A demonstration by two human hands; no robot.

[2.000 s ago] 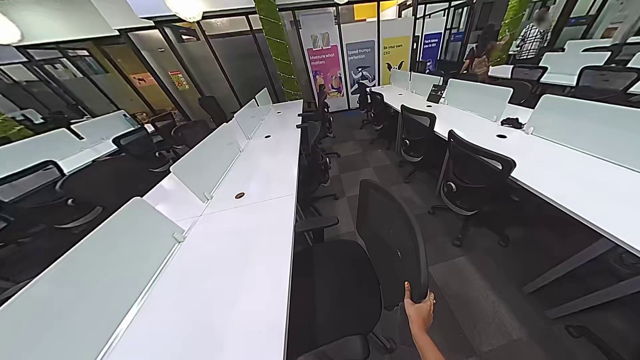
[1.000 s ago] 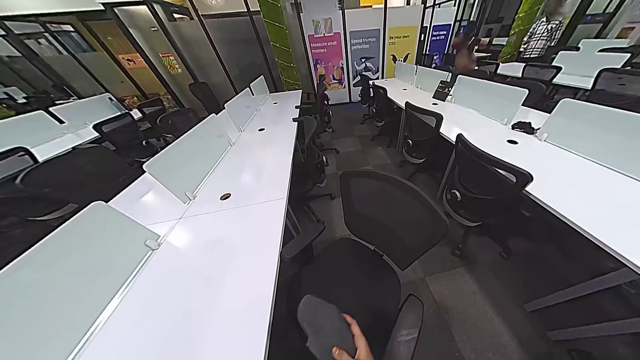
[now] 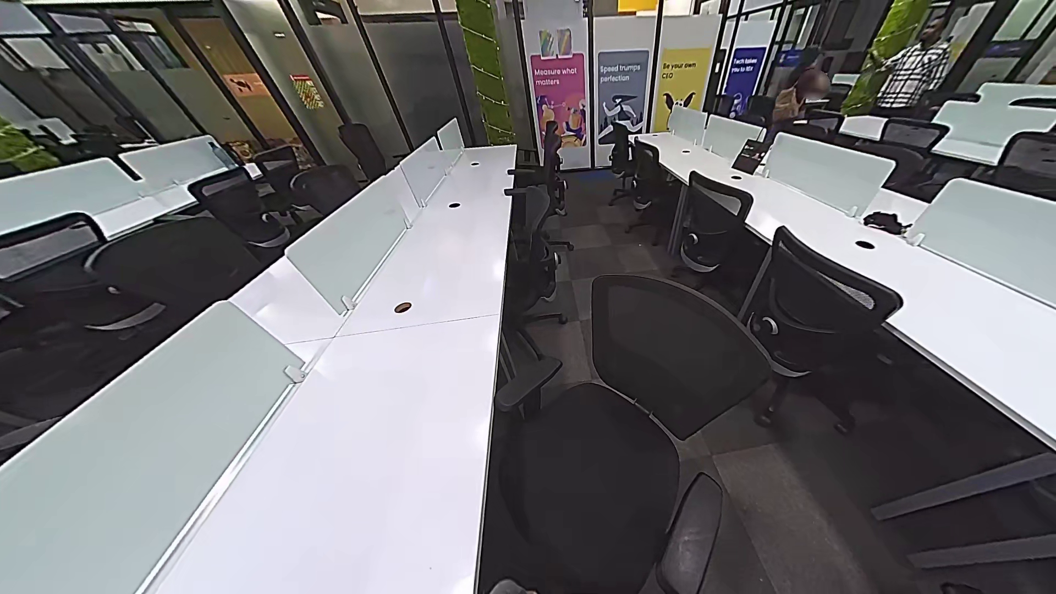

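Note:
A black office chair with a mesh backrest [image 3: 676,355] stands beside the long white desk [image 3: 396,445], its backrest toward the aisle. Its dark seat [image 3: 590,478] lies between a far armrest [image 3: 530,384], close to the desk edge, and a near armrest [image 3: 695,532]. At the bottom edge shows a sliver of a grey object [image 3: 507,586], with what looks like a fingertip of my right hand [image 3: 530,591] beside it. Whether that hand grips it cannot be seen. My left hand is out of view.
Frosted dividers [image 3: 355,247] run along the left desk. More black chairs [image 3: 825,305] line the right-hand desk [image 3: 949,330], which bears a small black item [image 3: 887,223]. Carpeted aisle [image 3: 606,256] leads to posters [image 3: 623,99]. A person in a checked shirt [image 3: 916,74] stands far right.
My right hand was on the chair's backrest edge, then at a grey, pad-like object near the seat; now it is almost wholly below the view. The backrest has swung round from its first position.

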